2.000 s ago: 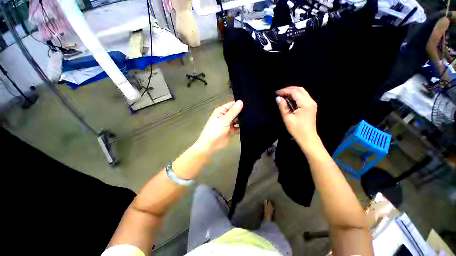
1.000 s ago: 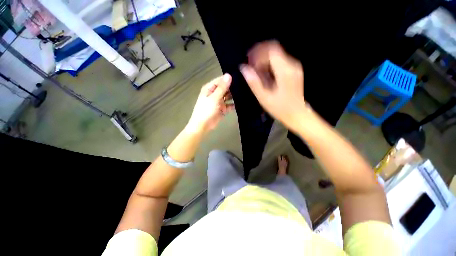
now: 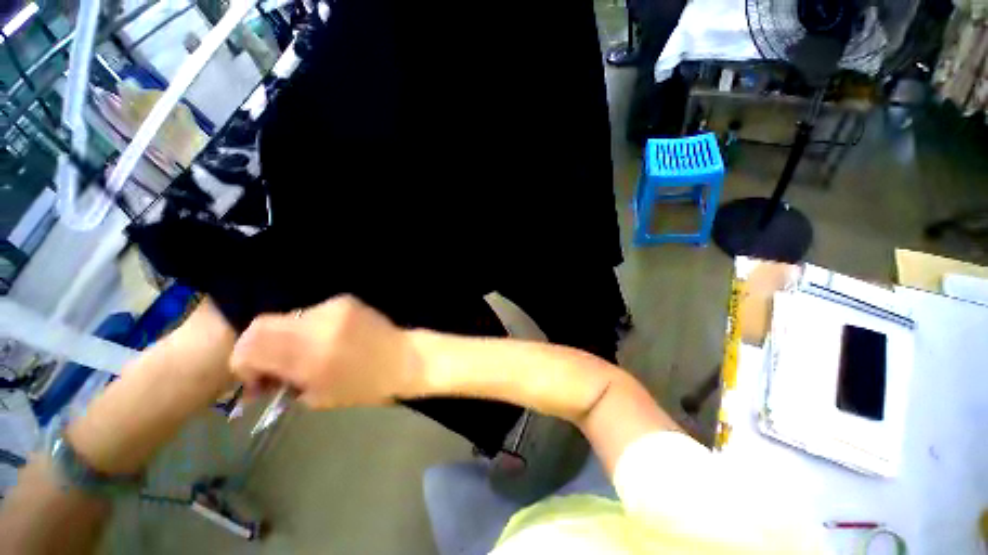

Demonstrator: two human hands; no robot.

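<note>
The black garment [image 3: 433, 141] hangs in front of me, with a black-and-white patterned band [image 3: 233, 163] at its upper left. My left hand [image 3: 211, 331] reaches up under a fold of the black cloth at the left; its fingers are hidden by the cloth and my right hand. My right hand [image 3: 330, 352] is closed in front of the garment's lower left part. A small silvery pointed tool, perhaps thread snips [image 3: 271, 412], shows below its fingers. The hand is slightly blurred.
White hangers [image 3: 81, 195] and rack tubes are at upper left. A blue stool [image 3: 685, 157] and black pedestal fan [image 3: 796, 152] stand at right. The white-topped table [image 3: 943, 434] at lower right holds papers and a black phone [image 3: 862, 372].
The view has swung, bringing the table and fan further in. My left hand has gone under the cloth. My right hand has moved left and down, and a silvery tool now shows at it.
</note>
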